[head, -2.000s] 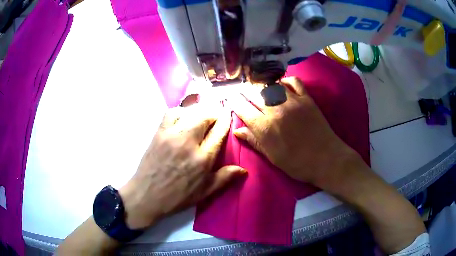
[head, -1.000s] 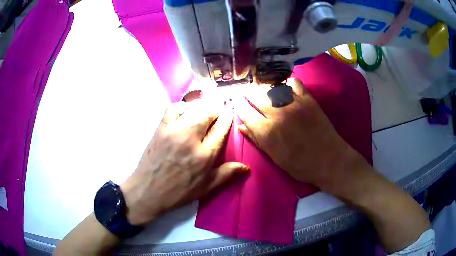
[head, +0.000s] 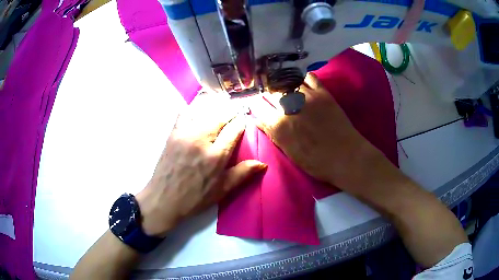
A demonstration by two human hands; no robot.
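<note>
A magenta front panel (head: pixel 273 205) lies under the sewing machine head (head: pixel 257 38), with a seam line down its middle and its curved part (head: pixel 364 98) to the right. My left hand (head: pixel 199 153) lies flat on the left side of the panel, fingers spread toward the needle area, thumb on the seam. My right hand (head: pixel 312 131) presses on the panel right of the seam, fingers beside the presser foot. The presser foot, the needle and the fingertips are lost in the lamp glare.
Long magenta cut panels (head: pixel 33 120) lie at the left. Another magenta piece (head: pixel 161 46) lies behind, left of the machine. Green-handled snips (head: pixel 395 59) lie right of it. A tape scale (head: pixel 350 240) runs along the curved table edge (head: pixel 180 266). A thread tail lies at the right.
The panel's lower end has moved up, away from the table's front edge, toward the machine. Both hands stay on it. The view has shifted slightly.
</note>
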